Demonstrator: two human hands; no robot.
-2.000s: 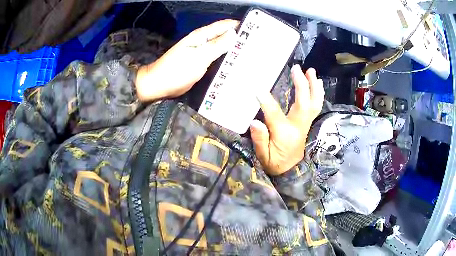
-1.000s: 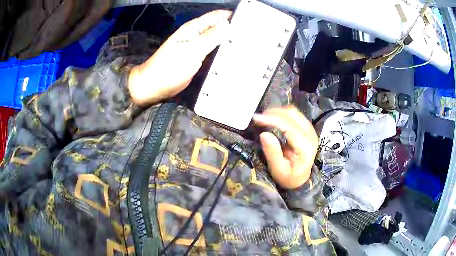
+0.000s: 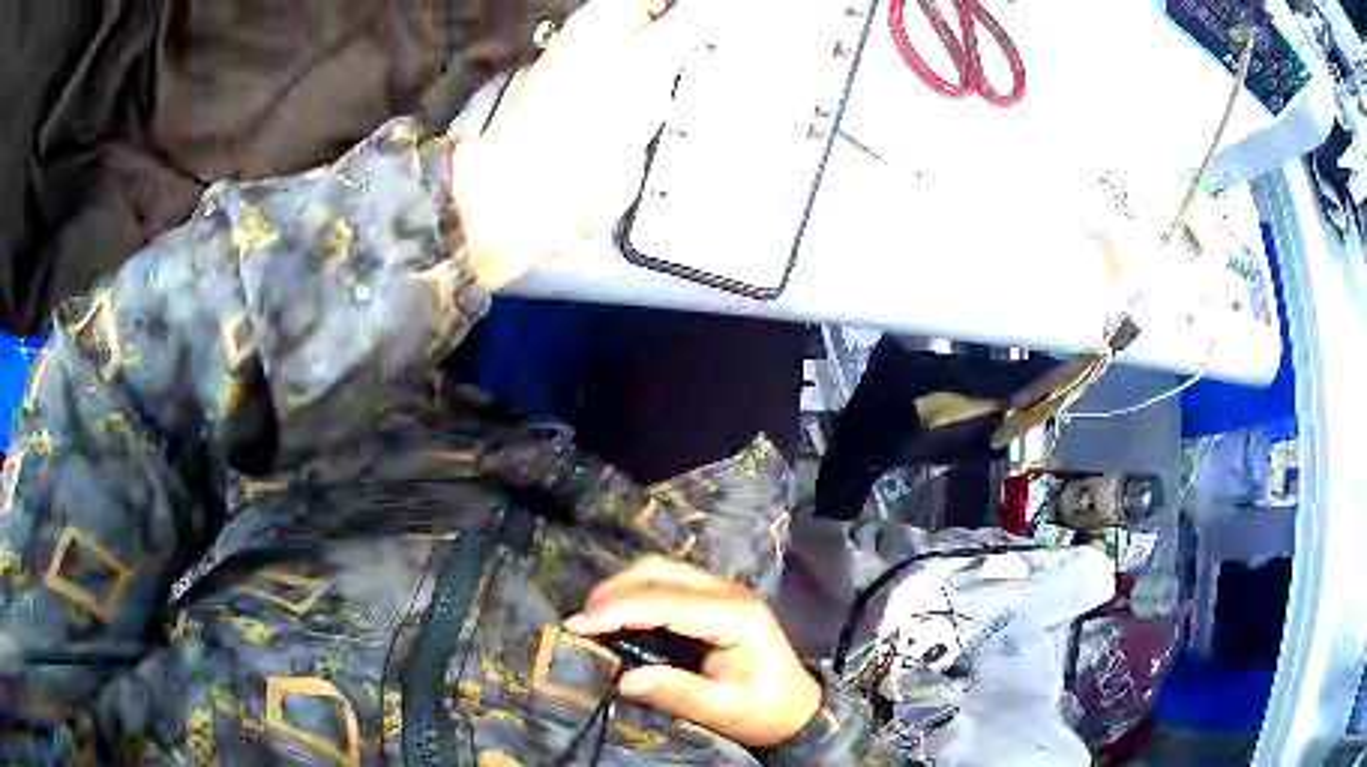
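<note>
A smartphone (image 3: 742,158) with a black edge and a mostly white screen is over the white table (image 3: 1034,225). My left hand (image 3: 562,150) holds it by its left side; the phone's top is cut off by the frame. My right hand (image 3: 712,652) is low in front of my patterned coat (image 3: 345,315). Its thumb and fingers close around a small dark cord fitting (image 3: 660,649) on the coat's thin dark cords, partly hidden by the fingers. The dark brown padded jacket (image 3: 300,75) lies at the upper left.
Red scissors handles (image 3: 960,53) lie on the table behind the phone. A dark control panel (image 3: 1244,53) is at the upper right. A pale cord with tan strips (image 3: 1057,393) hangs at the table's front edge. A white bag (image 3: 975,644) is below right.
The view has shifted, showing more table and brown jacket. My left hand and the phone are now over the table. My right hand has moved down from the phone and closed on the coat's cord fitting.
</note>
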